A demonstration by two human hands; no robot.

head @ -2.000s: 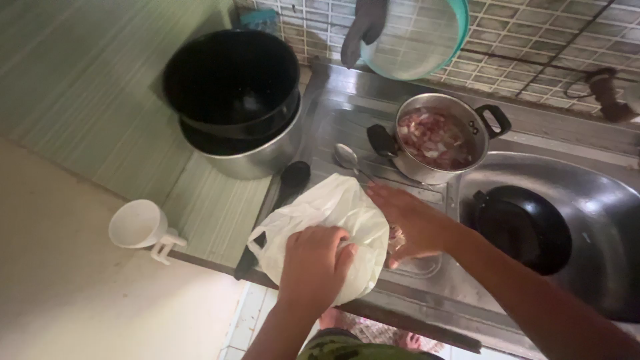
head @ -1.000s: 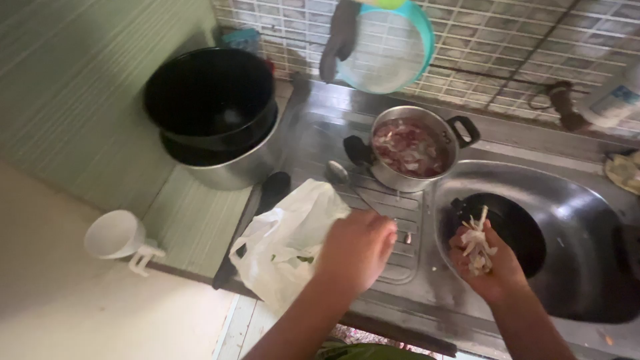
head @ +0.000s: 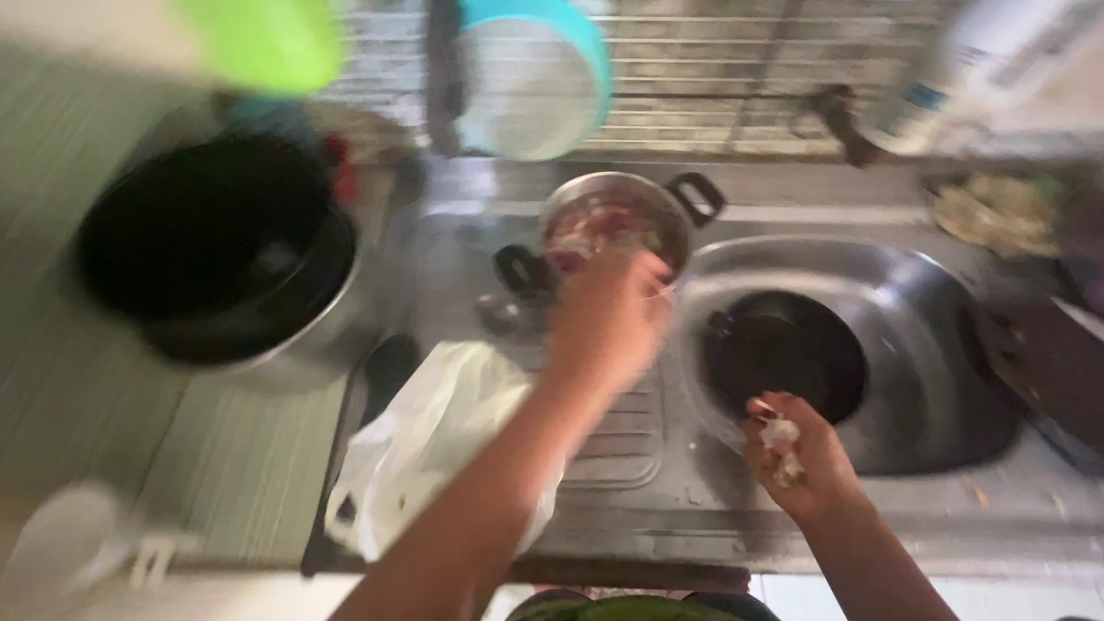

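Note:
My left hand point(head: 612, 319) is over the near rim of a small steel pot point(head: 608, 185) with black handles; blur hides whether its fingers hold anything. Reddish pieces in liquid point(head: 595, 226) fill the pot. In my right hand point(head: 806, 457), above the near edge of the sink, lie whitish, root-like scraps point(head: 783, 444) with pinkish parts. A white plastic bag point(head: 431, 431) rests on the drainboard under my left forearm. Behind the bag, a spoon point(head: 498, 312) lies left of the pot, partly hidden. A black pan point(head: 785, 354) sits in the steel sink basin point(head: 914, 328).
Large black and steel pots point(head: 216, 250) are stacked at the left. A turquoise-rimmed strainer point(head: 535, 86) hangs on the wire rack point(head: 681, 69) behind. A white bottle point(head: 966, 78) is at the upper right, with a dish of pale pieces point(head: 996, 211) below it. A white cup point(head: 65, 526) is at lower left.
My left hand has moved from beside the bag to the pot. Two seconds ago both hands were at the bag; my right hand has since moved right, over the sink's edge, with the scraps in it.

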